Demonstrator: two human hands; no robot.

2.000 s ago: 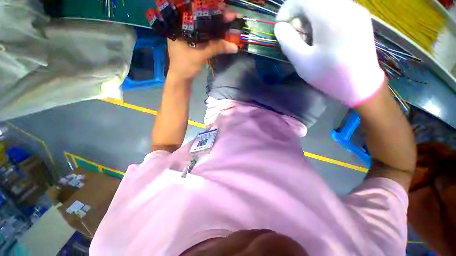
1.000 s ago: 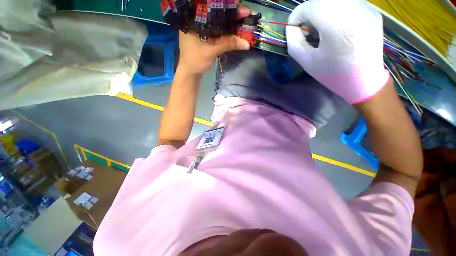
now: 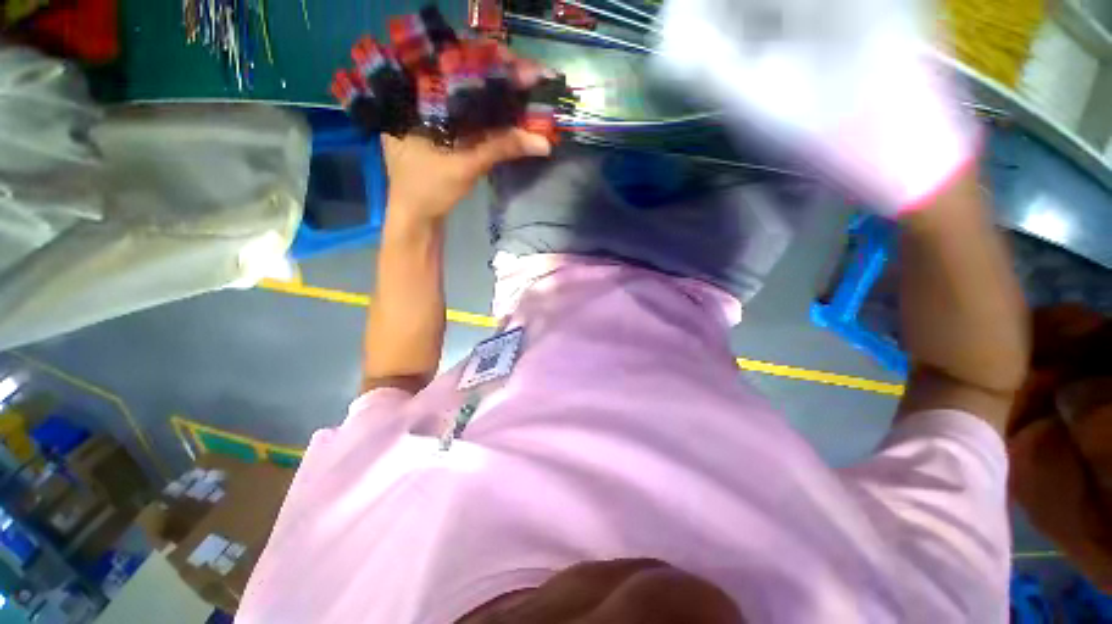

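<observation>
My bare left hand [image 3: 445, 171] holds a bunch of several red-and-black connector housings [image 3: 470, 88] at the bench edge. Thin wires [image 3: 634, 127] run from the housing nearest my thumb toward the right. My gloved right hand [image 3: 805, 92], in a white knit glove with a pink cuff, is to the right of the housings and strongly blurred. Its fingers cannot be made out, nor whether it holds anything.
The green-topped bench [image 3: 327, 55] carries loose multicoloured wires [image 3: 229, 37] at the upper left. Yellow wires [image 3: 994, 34] lie in a white tray [image 3: 1073, 107] at upper right. A pale cover [image 3: 159, 195] hangs at left. Blue stools [image 3: 860, 293] stand below the bench.
My right hand has risen away from the housings and blurred, and its pinch near the wires no longer shows. My left hand still holds the bunch, now slightly lower and further left in view.
</observation>
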